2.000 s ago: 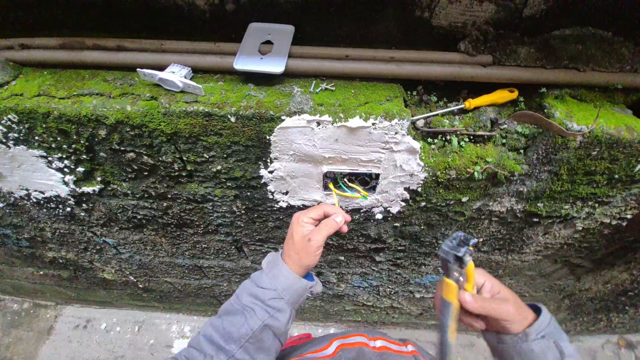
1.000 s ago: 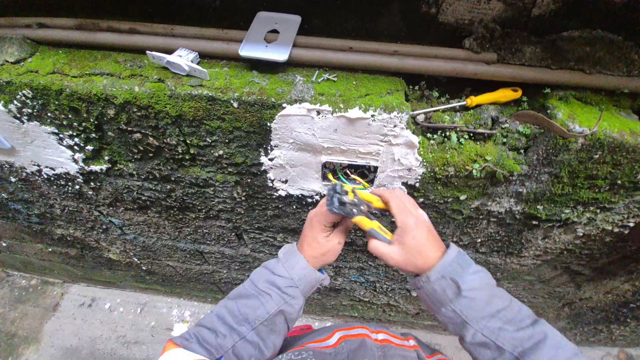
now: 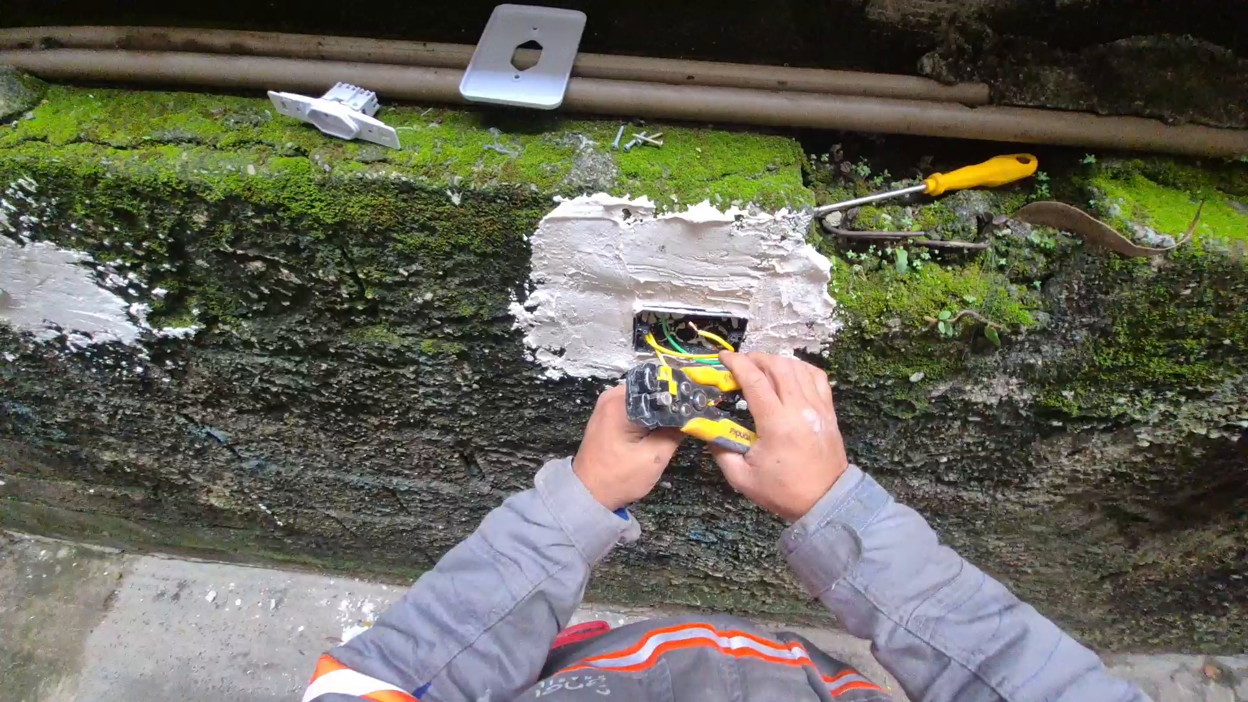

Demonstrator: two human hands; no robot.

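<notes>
My right hand (image 3: 792, 429) is closed around the yellow and black handles of a wire stripper (image 3: 687, 402), held just below a rectangular wall box (image 3: 641, 331). Yellow and green wires (image 3: 682, 351) come out of the box opening, and a yellow one runs down to the stripper's head. My left hand (image 3: 624, 448) is right under that head, its fingertips partly hidden behind the tool; whether it grips the wire or the tool cannot be told. Rough white plaster (image 3: 673, 253) surrounds the box.
On the mossy ledge lie a socket module (image 3: 334, 115), several screws (image 3: 639, 138) and a yellow-handled screwdriver (image 3: 980, 175). A grey cover plate (image 3: 524, 83) leans on two pipes (image 3: 731, 102). Another plaster patch (image 3: 58, 292) is at the far left. A dry curved leaf (image 3: 1102, 229) lies at right.
Since the oldest frame, my right hand has brought the wire stripper from the lower right up to the wires at my left hand. Over the last second the tool has turned closer to level.
</notes>
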